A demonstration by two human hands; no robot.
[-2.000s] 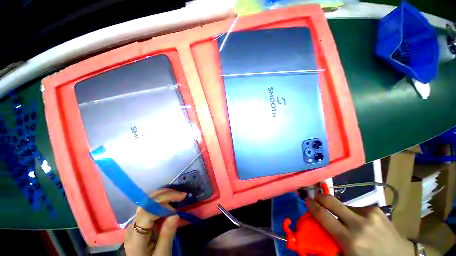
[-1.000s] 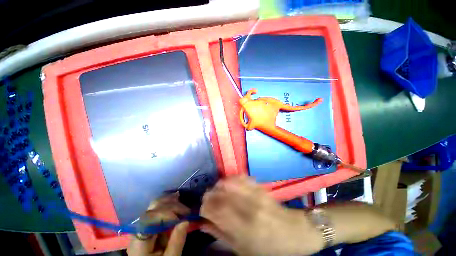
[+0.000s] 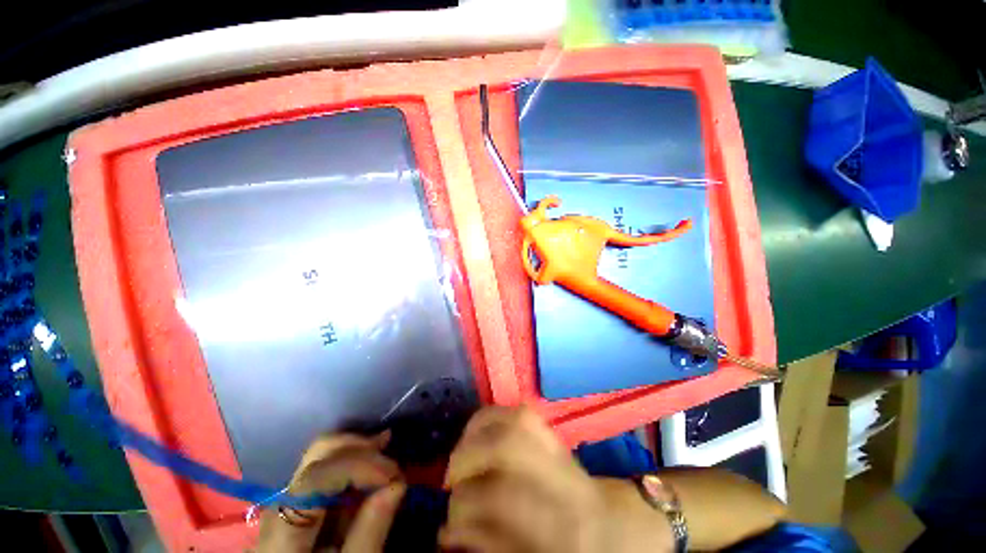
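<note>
A coral-red two-pocket foam tray (image 3: 460, 238) holds a tablet (image 3: 314, 270) in the left pocket and another tablet (image 3: 605, 130) in the right. An orange blow gun (image 3: 595, 270) lies on the right tablet, its nozzle pointing up and left. My left hand (image 3: 335, 491) is at the left tablet's lower edge, its fingers on a blue film strip (image 3: 178, 462) that trails left. My right hand (image 3: 524, 486), blurred, is beside it at the camera corner. A dark shape shows between the hands; what my right fingers hold is hidden.
A blue parts bin (image 3: 865, 146) stands on the green bench (image 3: 854, 281) at right, with a white wipe (image 3: 878, 232) by it. Blue film pieces (image 3: 32, 324) lie at far left. A parts tray (image 3: 697, 13) is at the top. Cardboard boxes (image 3: 816, 443) are lower right.
My right hand has let go of the blow gun, which now lies on the right tablet, and has come beside my left hand. The blue strip has swung out to the left.
</note>
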